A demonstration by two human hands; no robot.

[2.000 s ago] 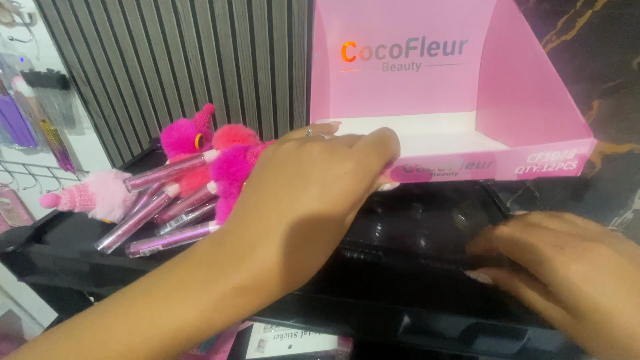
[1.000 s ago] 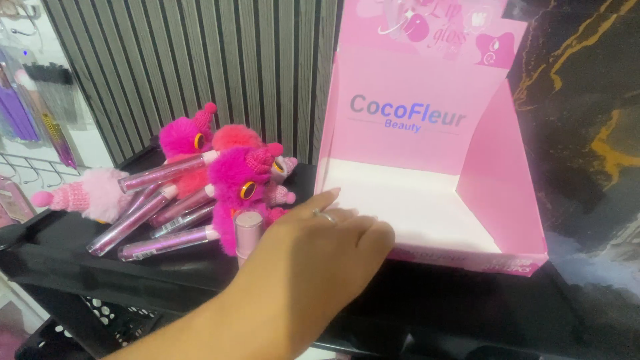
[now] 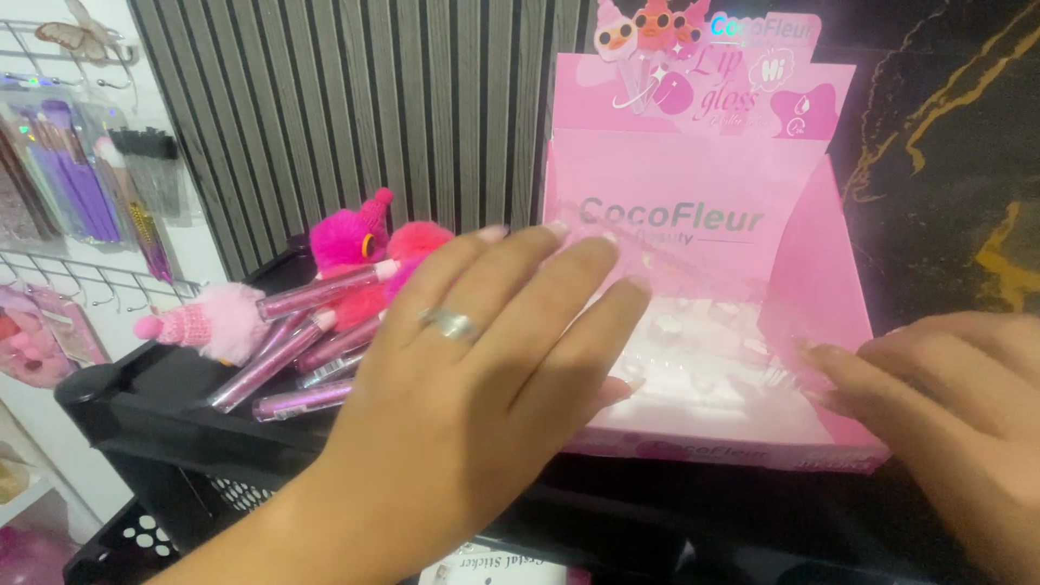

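Observation:
A pink cardboard lip gloss display box (image 3: pixel 821 236) stands open at centre right, with a raised printed back panel. A clear molded plastic insert (image 3: pixel 699 349) shows over its white floor. My left hand (image 3: pixel 487 357) grips the insert's left side, thumb below and fingers above. My right hand (image 3: pixel 951 406) pinches the insert's right side, near the box's right wall. Left of my left hand lie several glittery pink lip gloss tubes (image 3: pixel 272 361) with fluffy character tops, one a pale pink puff (image 3: pixel 223 321) in a knitted hat. My left hand hides part of the pile.
The box and tubes rest on a black cart top (image 3: pixel 154 406) with a raised rim. A grey slatted panel (image 3: pixel 366 106) and dark marbled wall (image 3: pixel 934 162) stand behind. Packaged makeup brushes (image 3: pixel 73 179) hang on a rack at left. A printed packet (image 3: pixel 496 569) lies below.
My right hand, out of view one second ago, is back at the right. The clear insert now shows in front of the box's back panel. The view shows more of the box's top.

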